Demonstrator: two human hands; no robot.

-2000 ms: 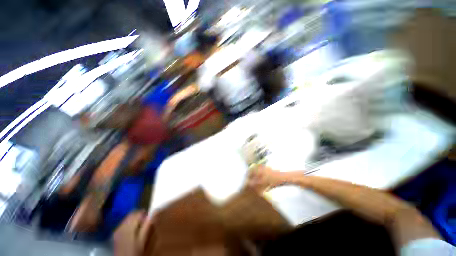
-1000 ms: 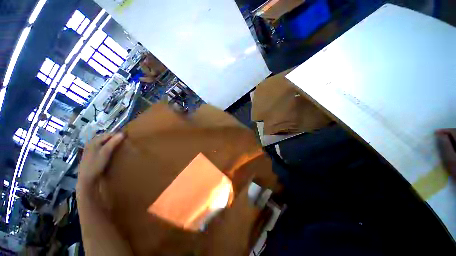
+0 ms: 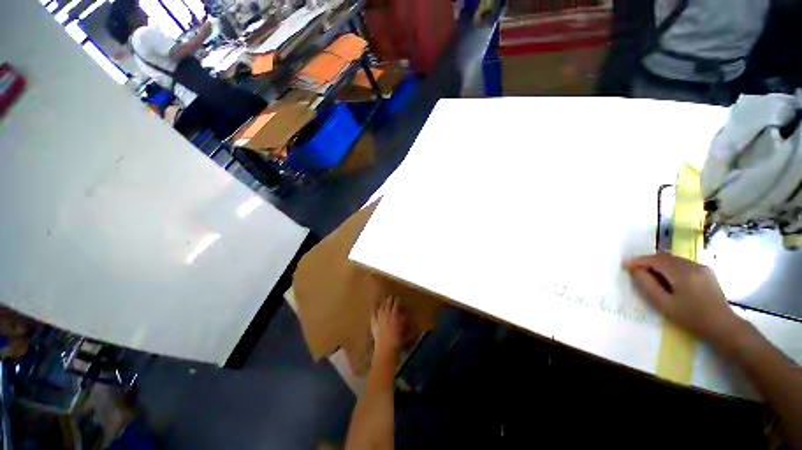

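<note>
Brown panels (image 3: 332, 286) hang or lie low beside the left edge of the white sewing table (image 3: 519, 193), with pale edges showing under them. My left hand (image 3: 387, 327) lies on the brown panels, fingers somewhat spread, gripping nothing visible. My right hand (image 3: 681, 288) rests on the white tabletop beside the yellow tape strip (image 3: 688, 206), thumb and fingertips together, nothing visible between them. A grey-white cloth (image 3: 758, 158) covers part of the machine at the right edge. The needle area cannot be made out.
Another white table (image 3: 132, 211) stands at the left, with a dark floor gap between. Blue bins (image 3: 327, 139) and a rack with orange pieces (image 3: 332, 63) stand behind. A person (image 3: 703, 39) is beyond the table, and another (image 3: 180, 66) is at the upper left.
The view has swung right. The brown panel with the orange piece, in my left hand before, is no longer seen there; that hand now lies on the brown panels. My right hand shows more fully.
</note>
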